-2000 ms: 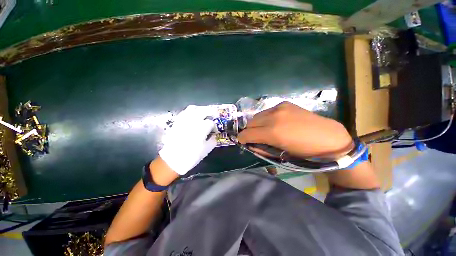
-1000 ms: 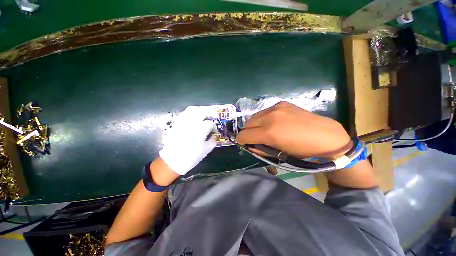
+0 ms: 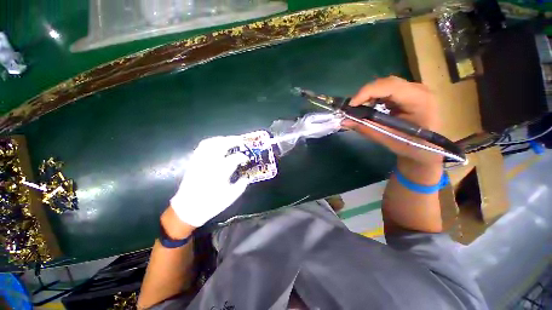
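My left hand (image 3: 210, 175), in a white glove, grips the left side of a white square housing (image 3: 270, 172) on the dark green bench. The housing is open, with a circuit board and coloured parts inside; my fingers hide its left part. My bare right hand (image 3: 402, 115) holds a soldering iron (image 3: 393, 121) with a dark handle, its metal tip pointing left above the bench, away from the housing. A thin pale line runs along the iron. The bagged cable (image 3: 312, 126) in crinkled clear plastic stretches from the housing to under my right hand.
Loose brass contact strips (image 3: 59, 186) lie at the left, beside a cardboard strip (image 3: 37, 206) and a dense contact pile (image 3: 15, 218). A tape-covered rail (image 3: 200, 47) runs behind. A clear plastic tray-like thing (image 3: 175, 21) stands beyond. Cardboard (image 3: 445, 85) and a dark box (image 3: 511, 79) are at right.
My right hand has moved up and right from the housing with the iron, exposing more of the housing. The view has turned, and a clear plastic thing has appeared on the belt behind.
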